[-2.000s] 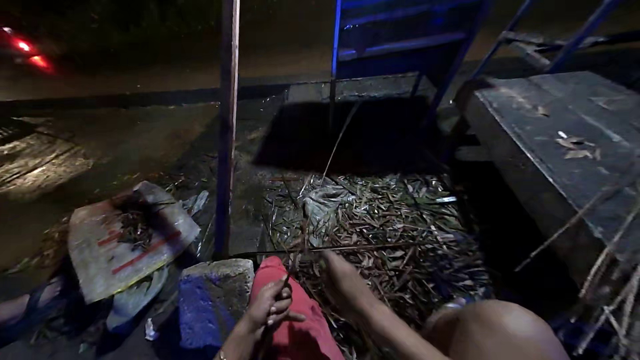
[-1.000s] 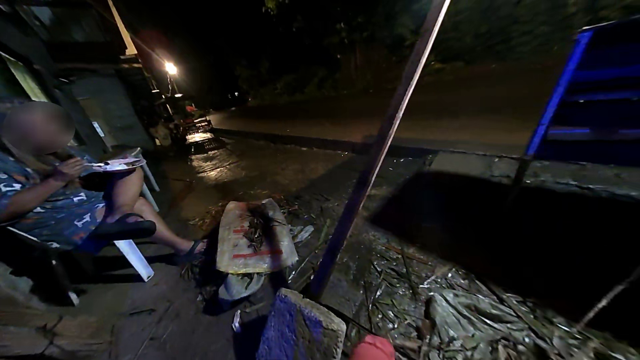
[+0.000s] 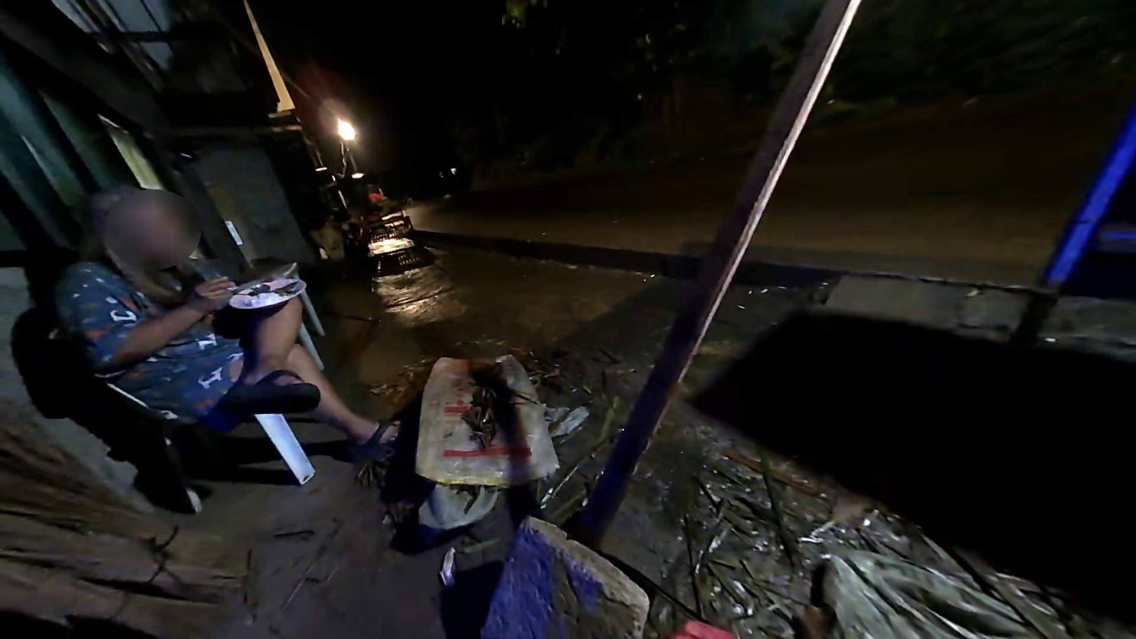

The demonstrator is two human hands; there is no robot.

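Observation:
Neither of my hands shows in this view. At the bottom edge, a bit of red cloth (image 3: pixel 701 630) peeks in beside a concrete block with blue paint (image 3: pixel 564 586). A wooden post (image 3: pixel 710 293) rises at a slant just behind the block. To its left lies a woven sack with red marks (image 3: pixel 486 426), with dry scraps on top. Leaf and stalk litter (image 3: pixel 737 532) covers the ground at the right, around a crumpled pale sheet (image 3: pixel 914 595).
A person (image 3: pixel 169 337) sits on a plastic chair (image 3: pixel 286 448) at the left, holding a plate of food (image 3: pixel 266 295). Bundled sticks (image 3: pixel 115 559) lie at the lower left. A low concrete curb (image 3: pixel 932 306) and a blue frame (image 3: pixel 1092 204) stand at the right. A lamp (image 3: pixel 345 130) shines farther back.
The view has swung left and up from the lap. Both my hands, seen two seconds ago near the red cloth with a thin stick, are out of the picture.

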